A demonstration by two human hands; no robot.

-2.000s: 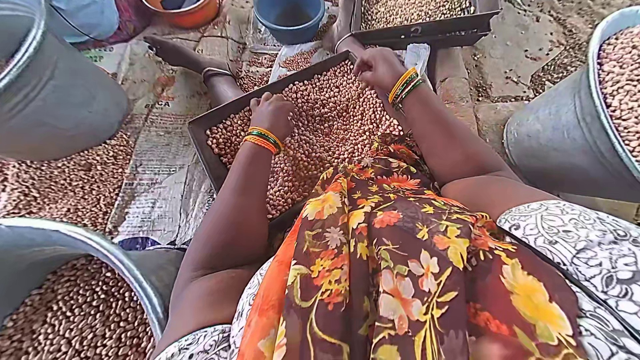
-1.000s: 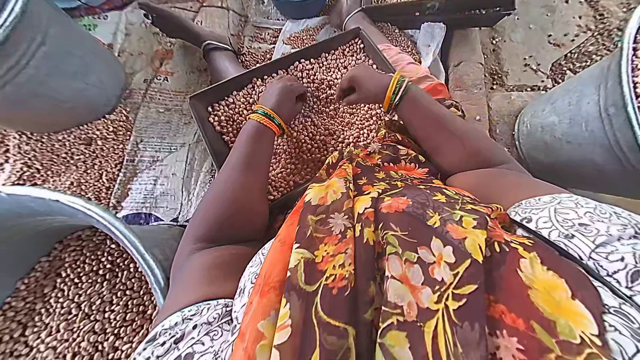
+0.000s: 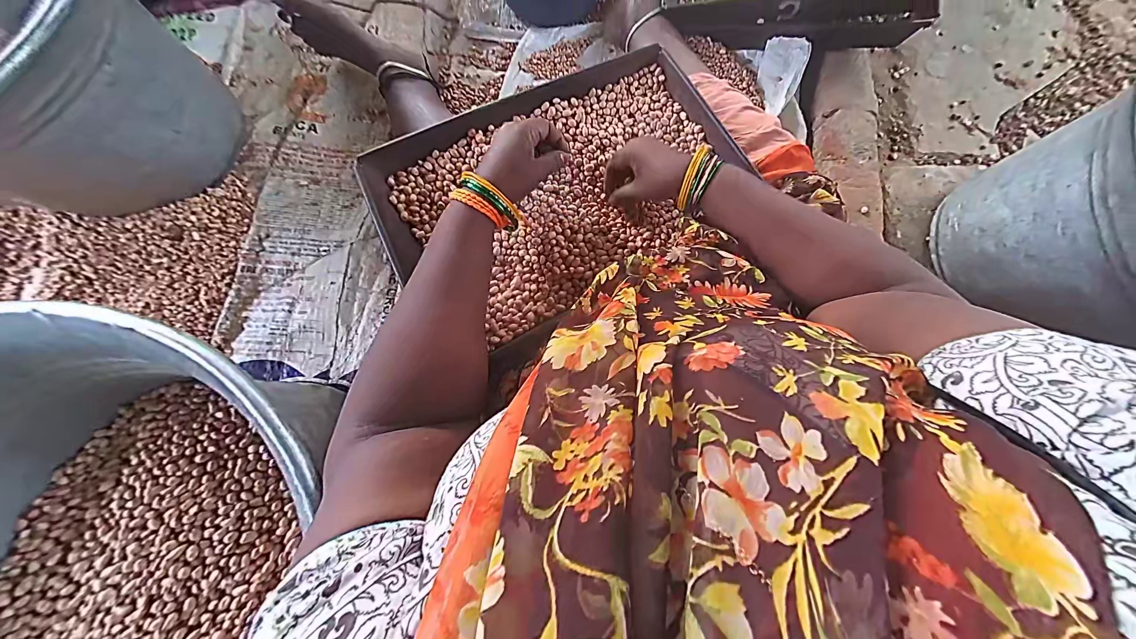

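Note:
A dark shallow rectangular tray (image 3: 380,200) full of pinkish-brown shelled nuts, likely peanuts (image 3: 568,240), lies between my legs. Over its left half is my left hand (image 3: 525,155), fingers curled, with orange and green bangles at the wrist. My right hand (image 3: 646,173) is bent over the nuts on the right side, wearing yellow and green bangles. Both hands are close to the nuts, a short gap apart. Whether any nuts are between the fingers of either hand cannot be made out.
A metal bucket (image 3: 315,426) of nuts stands at lower left, another metal bucket (image 3: 124,115) at upper left, and a third (image 3: 1047,213) at right. Loose nuts (image 3: 124,257) cover the ground beside a printed sack (image 3: 297,231). A second dark tray (image 3: 799,22) lies beyond my foot.
My right hand has come from the tray's far right edge down and inward over the nuts, nearer my left hand. The view has tilted down somewhat.

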